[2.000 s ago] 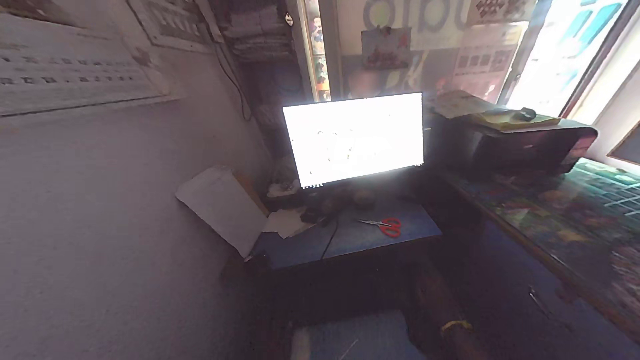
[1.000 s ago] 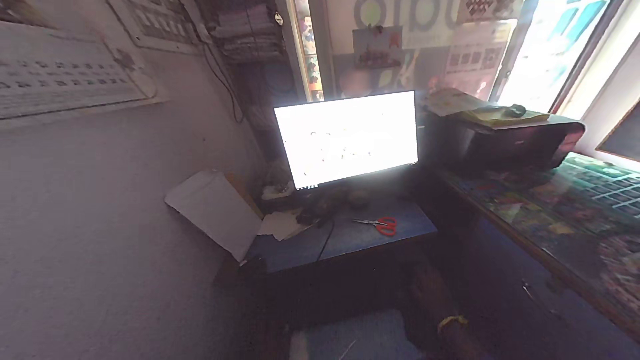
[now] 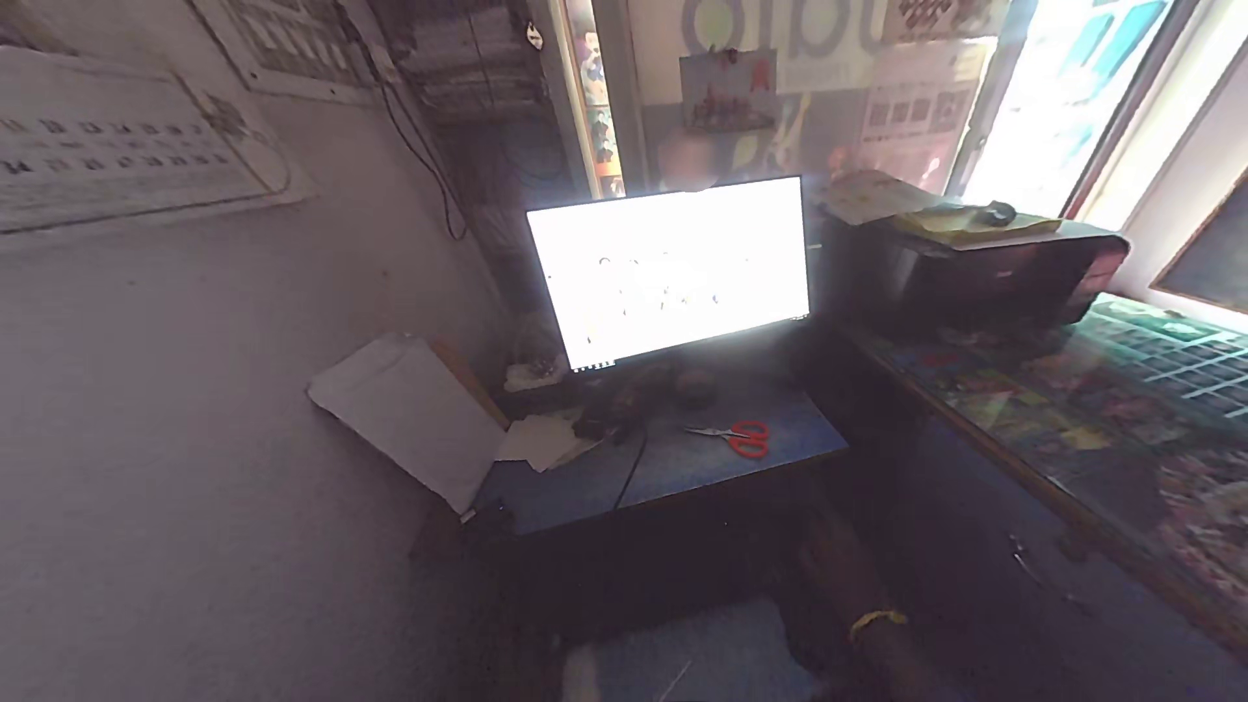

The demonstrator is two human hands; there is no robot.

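Observation:
My right hand (image 3: 829,548) is low in the dark area below the desk's front edge, with a yellow band on its wrist; its fingers are too dark to read, and what it may touch cannot be told. My left hand does not show. On the blue desk (image 3: 682,473) lie scissors with red handles (image 3: 749,440). Behind them stands a lit monitor (image 3: 673,273). A dark cable (image 3: 632,471) runs over the desk's front edge, right of some loose papers (image 3: 546,441).
White sheets (image 3: 414,419) lean on the left wall. At the right a black printer (image 3: 985,268) carries papers and a small object, on a glass-topped counter (image 3: 1033,390). A drawer front with a metal handle (image 3: 1022,561) is below it. A calendar (image 3: 107,146) hangs at left.
My right forearm, with its yellow band, is a little further left in view than two seconds ago. The scissors, papers and monitor keep their places on the desk.

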